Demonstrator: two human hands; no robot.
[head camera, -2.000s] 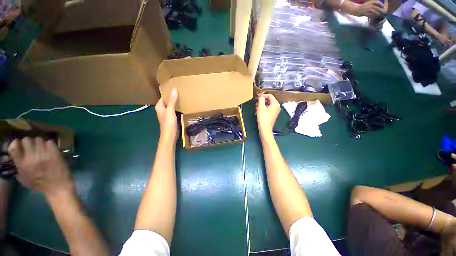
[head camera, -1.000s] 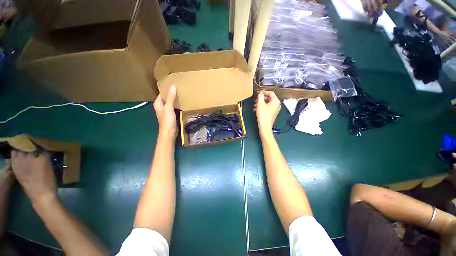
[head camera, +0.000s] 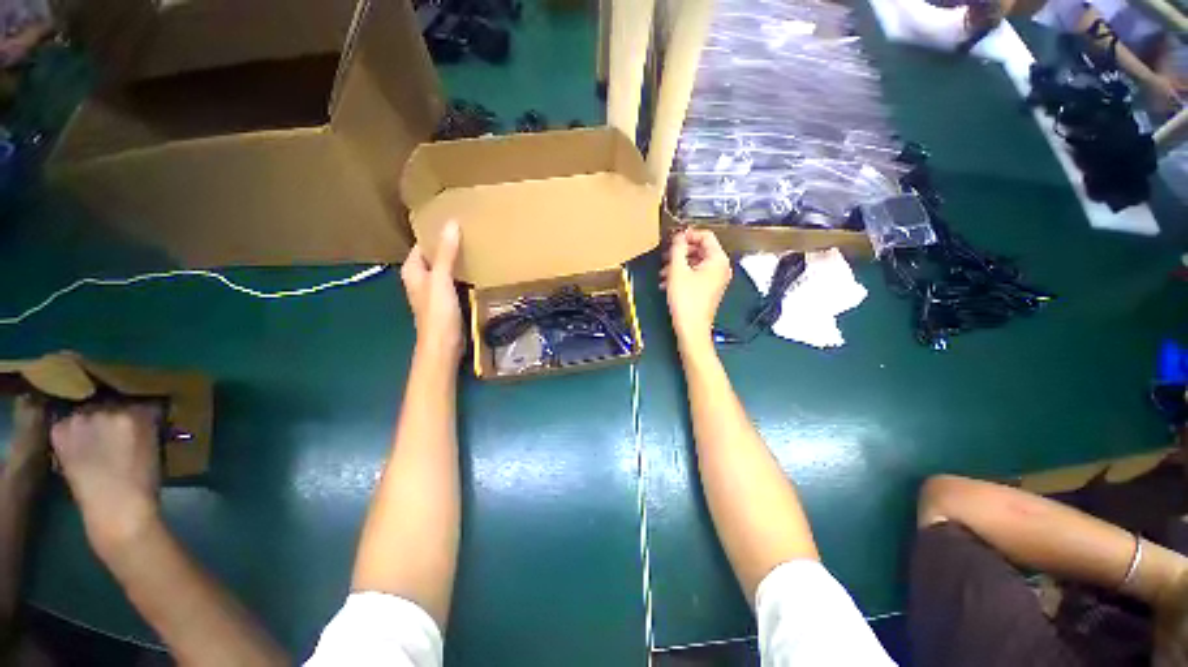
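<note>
An open mailer box stands in front of me with its lid raised. Inside it lie a black cable bundle, a clear polybagged packet at the left and a dark block at the right. My left hand grips the lid and left side of the box, thumb on the inner face of the lid. My right hand is just right of the box, fingers curled with the fingertips together near the tray's corner. Whether it holds something small I cannot tell.
A stack of clear plastic bags lies in a shallow tray behind right. White paper and loose cables are at right. A large shipping carton stands behind left, a white cord before it. Co-workers' arms are at both sides.
The co-worker at left has moved their hands over their own box, which has come further into view. My hands and the box have hardly moved.
</note>
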